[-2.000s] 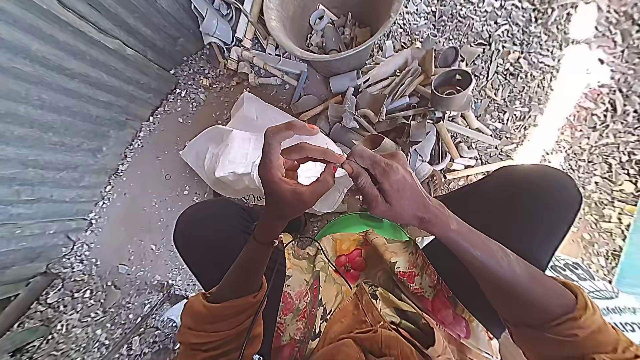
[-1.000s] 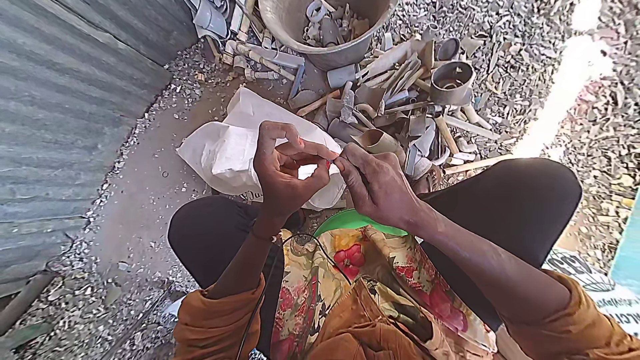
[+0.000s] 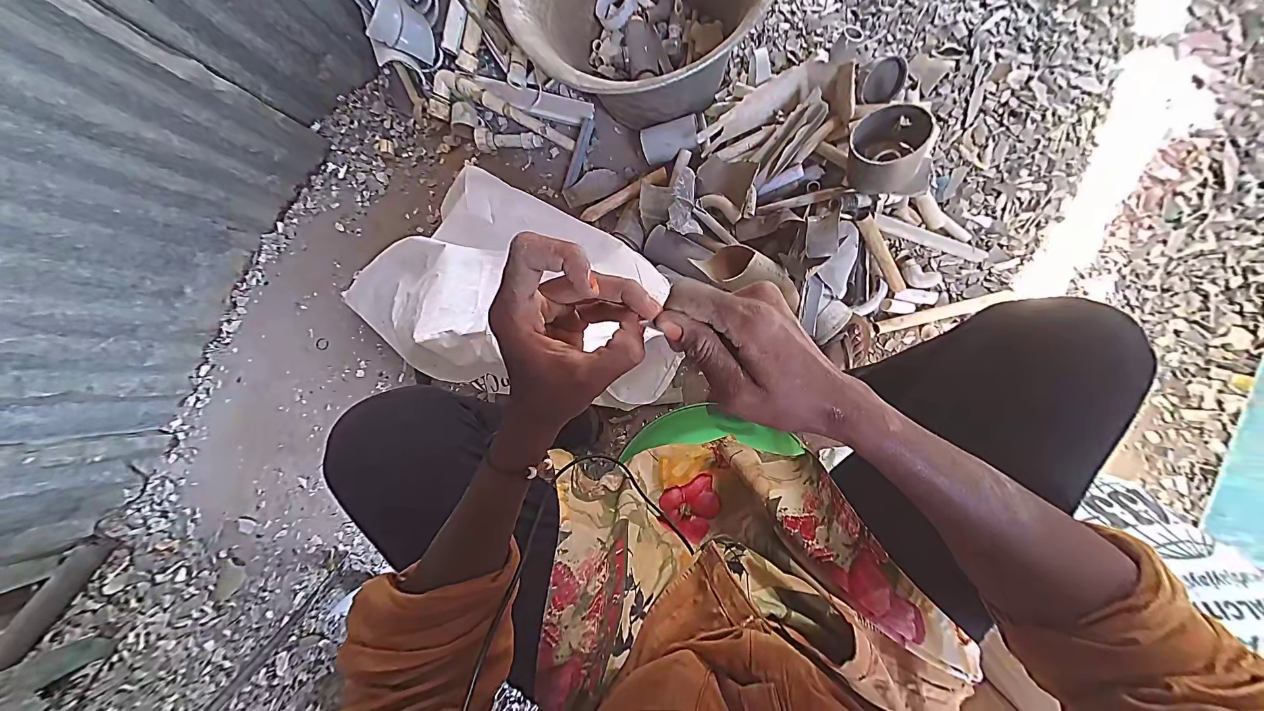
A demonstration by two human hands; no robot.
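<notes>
My left hand (image 3: 563, 331) is raised over my lap, its thumb and index fingertips pinched together at the fingertips of my right hand (image 3: 755, 355). Anything between the fingertips is too small to make out. A thin dark cord (image 3: 647, 499) loops below my hands across a floral cloth (image 3: 592, 583) on my lap. Partly under that cloth is a green plastic basin (image 3: 706, 425). Behind my hands a white woven sack (image 3: 444, 296) lies crumpled on the ground.
A large grey tub (image 3: 662, 99) with pipe fittings stands ahead. Beside it lie broken plastic pipe pieces (image 3: 790, 128) and a short wide pipe section (image 3: 892, 148). Corrugated metal sheet (image 3: 148, 217) borders the left. Plastic chips (image 3: 1047, 118) cover the ground; another printed sack (image 3: 1175, 533) lies at right.
Both hands stay together over my lap, with only small shifts of the fingers. The right hand's fingers look straighter than two seconds ago.
</notes>
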